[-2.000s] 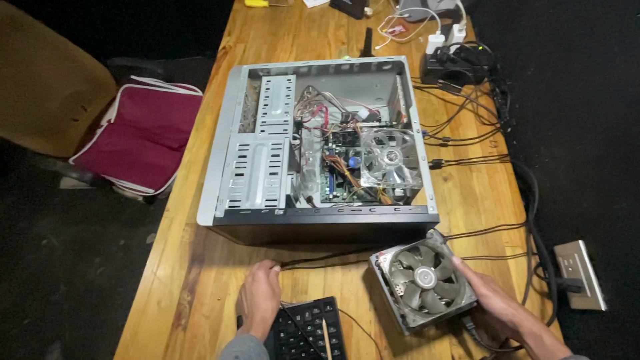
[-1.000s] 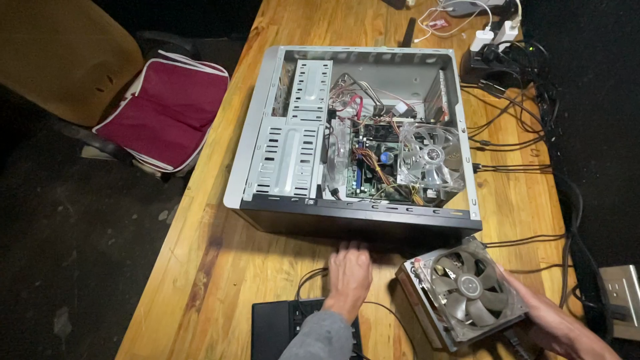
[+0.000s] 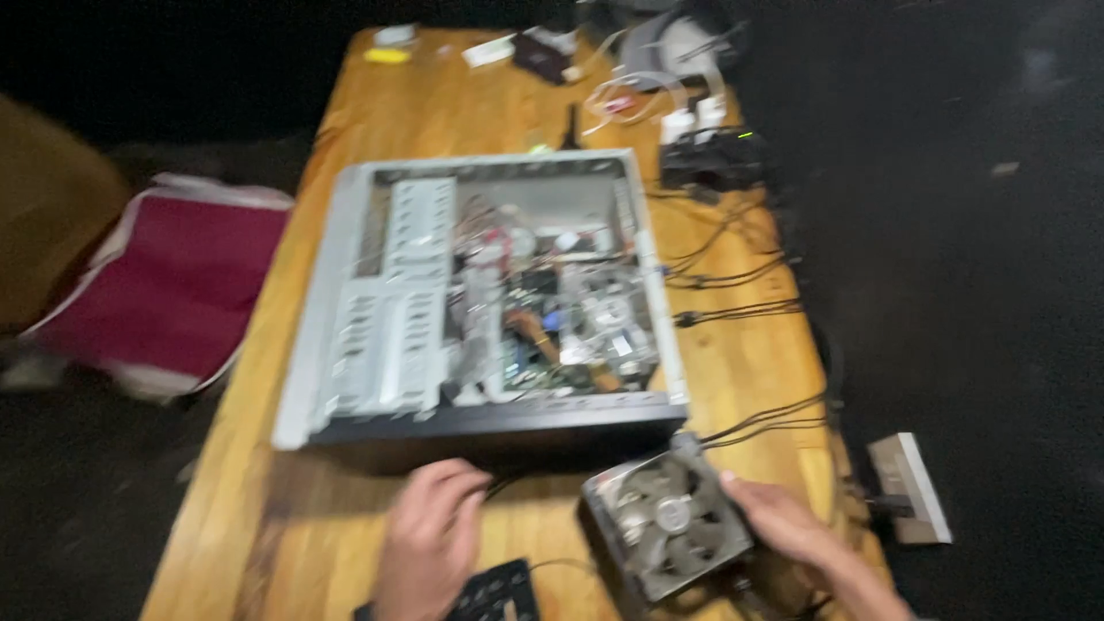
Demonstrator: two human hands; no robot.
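An open desktop computer case (image 3: 388, 345) lies on its side on the wooden table, with its motherboard (image 3: 535, 362), wires and a clear fan (image 3: 612, 319) showing inside. In front of its near right corner, a heatsink-like boxy unit with a grey fan (image 3: 673, 515) rests tilted, its exact kind unclear. My right hand (image 3: 780, 522) is at that unit's right side, fingers against its edge. My left hand (image 3: 435, 535) is just below the case's near side, blurred, fingers bent near a thin black cable (image 3: 509, 483); whether it grips the cable is unclear.
A black keyboard (image 3: 496, 595) lies partly under my left hand. Black cables (image 3: 733, 306) run along the table's right side to a black power adapter or strip (image 3: 711, 159). A wall-type socket box (image 3: 910, 487) is at the right edge. A chair with a maroon cushion (image 3: 190, 276) stands left.
My left hand moved toward the case's near side, and is now below it with fingers bent. My right hand stays at the fan unit. The view has shifted and blurred.
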